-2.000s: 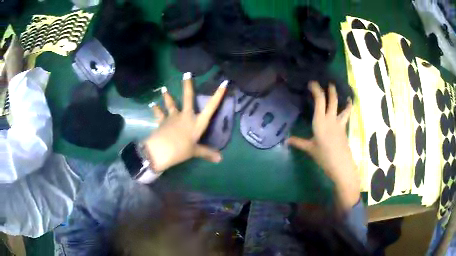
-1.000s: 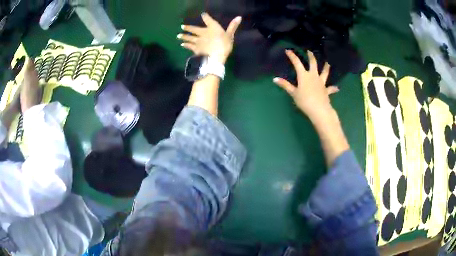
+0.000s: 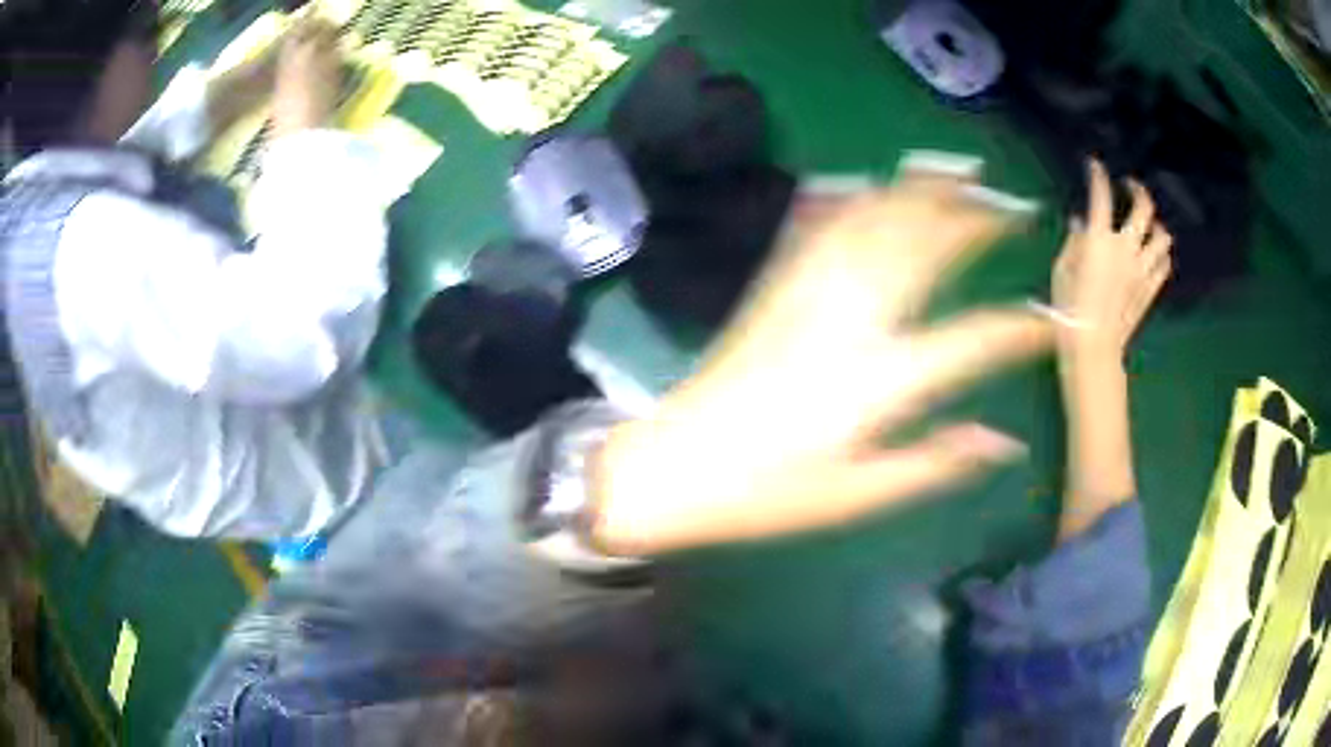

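Observation:
My left hand (image 3: 818, 380) is large and motion-blurred in the middle of the view, above the green bench, fingers spread, nothing in it. My right hand (image 3: 1112, 270) is at the upper right, its fingertips at the edge of a dark heap of plates (image 3: 1197, 161); whether it grips one is hidden. A grey-violet base plate (image 3: 946, 48) with a central cut-out lies at the heap's left, face up. Another plate (image 3: 580, 202) lies face up left of centre, beside dark pieces (image 3: 701, 190). A matte black piece (image 3: 496, 350) lies below it.
Yellow-and-white liner sheets (image 3: 1241, 569) with black ovals lie at the lower right. A person in white (image 3: 219, 292) sits at the left, hands on a yellow sheet. A curved-sticker sheet (image 3: 475, 56) lies at the upper left on the green bench top (image 3: 788, 613).
The view has swung left, so the bench items appear further right. My left hand has come back from the far side toward the camera. My right hand remains by the heap.

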